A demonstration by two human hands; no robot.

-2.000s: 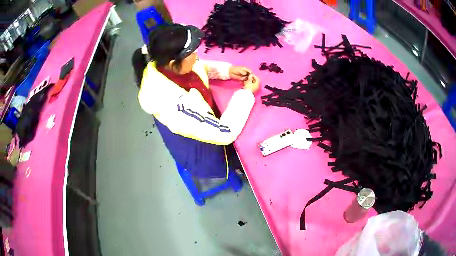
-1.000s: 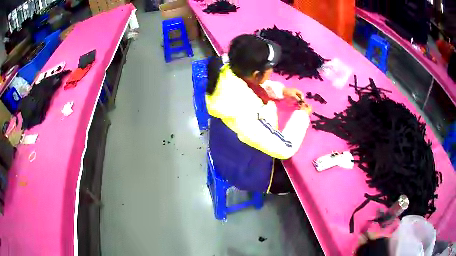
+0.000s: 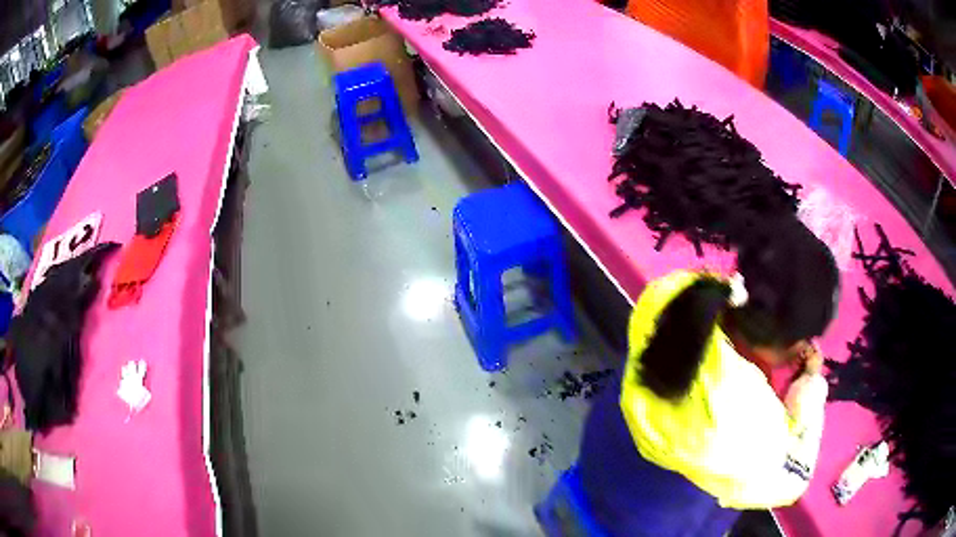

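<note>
Neither of my hands is in view. A large heap of black strips (image 3: 917,367) lies on the pink table (image 3: 587,126) at the right, cut by the picture's edge. A small white flat thing (image 3: 862,471) lies in front of it. A second heap of black strips (image 3: 702,173) lies further back, partly hidden by a seated person's head. A crumpled clear plastic bag (image 3: 830,222) lies between the two heaps.
The seated person (image 3: 713,420) in a yellow and blue jacket leans over the table. A blue stool (image 3: 511,262) stands behind, another blue stool (image 3: 372,117) further off. Black scraps lie on the grey floor (image 3: 346,346). A second pink table (image 3: 157,451) runs along the left.
The view has shifted, so the seated person and heaps now lie further right and lower. The silver-topped cup and whitish bag at the lower right have left the picture.
</note>
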